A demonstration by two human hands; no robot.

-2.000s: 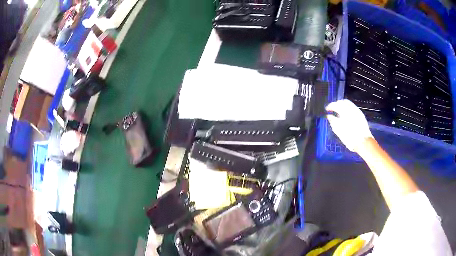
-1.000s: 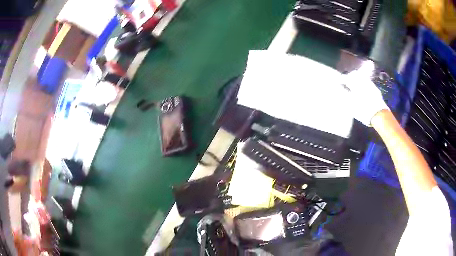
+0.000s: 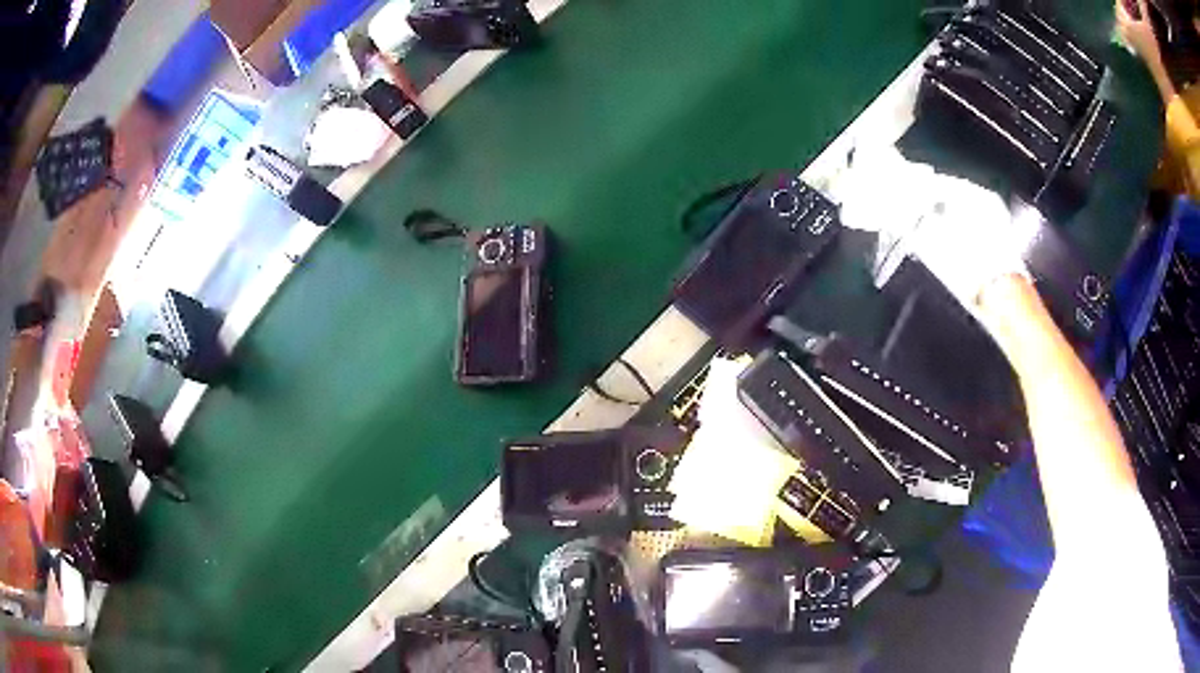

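My right hand (image 3: 971, 234), in a white glove, reaches in from the right and grips a white paper sheet (image 3: 879, 182), folded up near the ledge; glove and paper partly blend. My left hand is not in view. A black handheld unit (image 3: 750, 263) with round buttons and a strap lies left of the hand, over the belt edge. Two units lie dotted edge up (image 3: 823, 427) below the hand. More units lie screen up nearer me, one at the ledge (image 3: 566, 483) and one at the bottom (image 3: 724, 598).
A single unit (image 3: 501, 309) lies on the green belt (image 3: 382, 283). Yellow-white paper (image 3: 737, 460) lies among the units. Stacked units (image 3: 1013, 86) stand at the top right. A blue crate (image 3: 1142, 309) of units is at the right edge. A coworker's hand (image 3: 1140, 33) shows top right, a gloved one (image 3: 345, 134) across the belt.
My right hand has gone from the crate side to the paper and pulled it up and away, uncovering units beneath. The view has shifted and turned, so the crate is now mostly out of frame.
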